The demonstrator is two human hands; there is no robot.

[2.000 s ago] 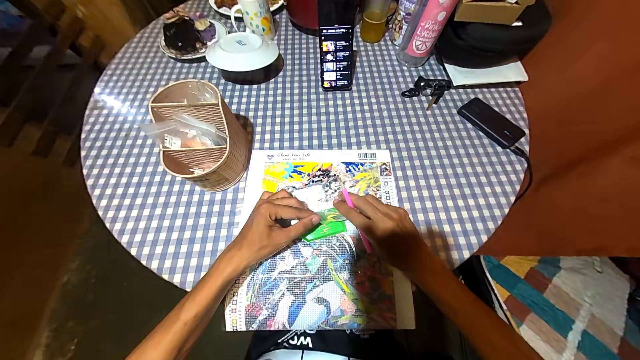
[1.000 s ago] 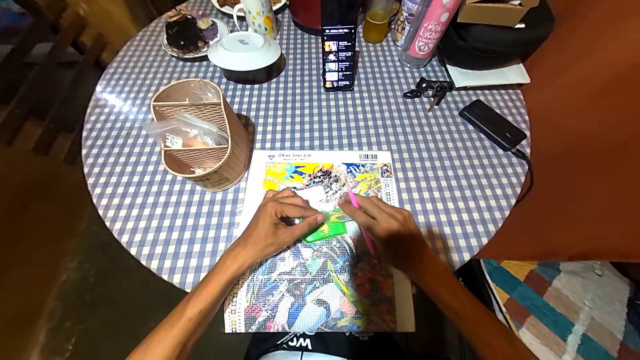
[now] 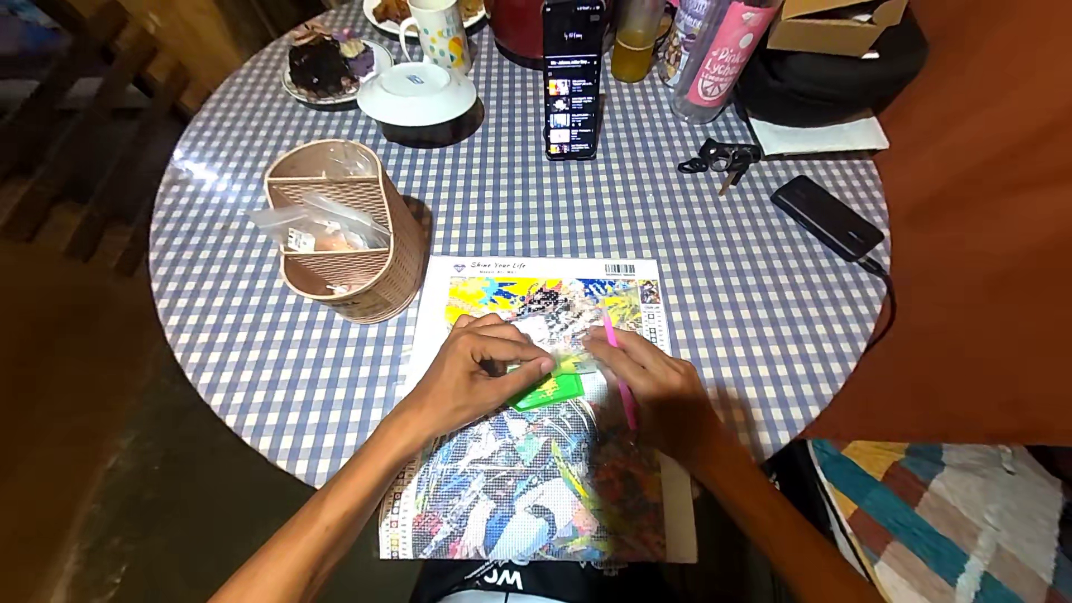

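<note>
A diamond painting canvas point(image 3: 519, 494) lies at the near edge of the round table, partly filled at its top. On it rests a small green tray point(image 3: 548, 392) with yellow drills in it. My left hand point(image 3: 477, 364) is beside the tray, its thumb and index finger pinching a small clear plastic bag point(image 3: 574, 365) with yellow at its left part, just above the tray. A pink applicator pen point(image 3: 620, 368) is held in my right hand point(image 3: 649, 377), whose fingertips are near the bag's right side; whether they touch it is unclear.
A divided wicker basket point(image 3: 406, 260) with zip bags stands left of the canvas. Farther back are an upturned white dish point(image 3: 419, 94), a mug point(image 3: 440, 38), an upright phone point(image 3: 572, 92) and a pink-labelled bottle point(image 3: 724, 63). Keys point(image 3: 722, 157) and a black power bank point(image 3: 827, 218) lie at the right.
</note>
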